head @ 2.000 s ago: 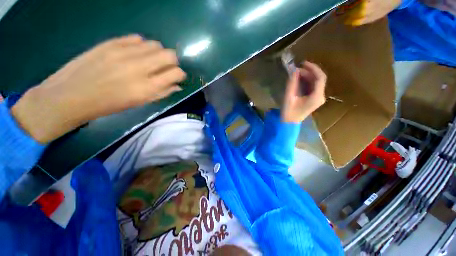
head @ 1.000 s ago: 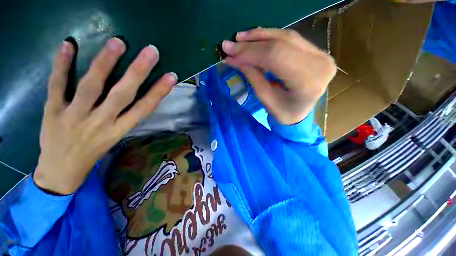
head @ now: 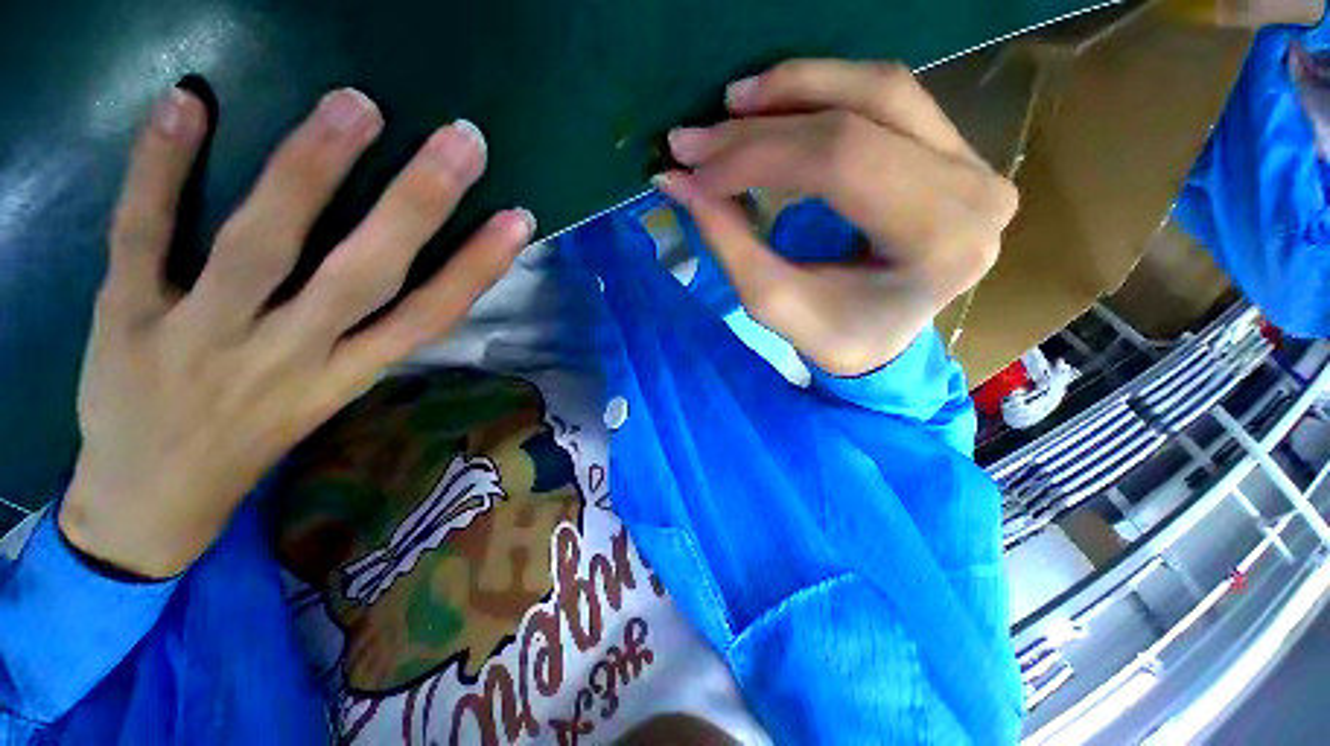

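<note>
My left hand [head: 255, 328] is bare, with the fingers spread and the fingertips on the dark green bench [head: 584, 73] near its front edge. It holds nothing. My right hand [head: 861, 204] is at the bench edge, with thumb and index fingertips close together and the other fingers curled. Whether something tiny lies between the fingertips cannot be told. A small faint speck shows on the bench just left of the right fingertips.
A large open brown carton [head: 1123, 161] stands beside the bench on the right. Another person's blue sleeve [head: 1262, 190] shows at the far right. Metal racks [head: 1152, 423], a red object [head: 1001, 386] and a white item [head: 1040, 391] lie below the carton.
My left hand has come down onto the bench with fingers spread. My right hand has moved from the carton's mouth, where it held a small pale piece, to the bench edge.
</note>
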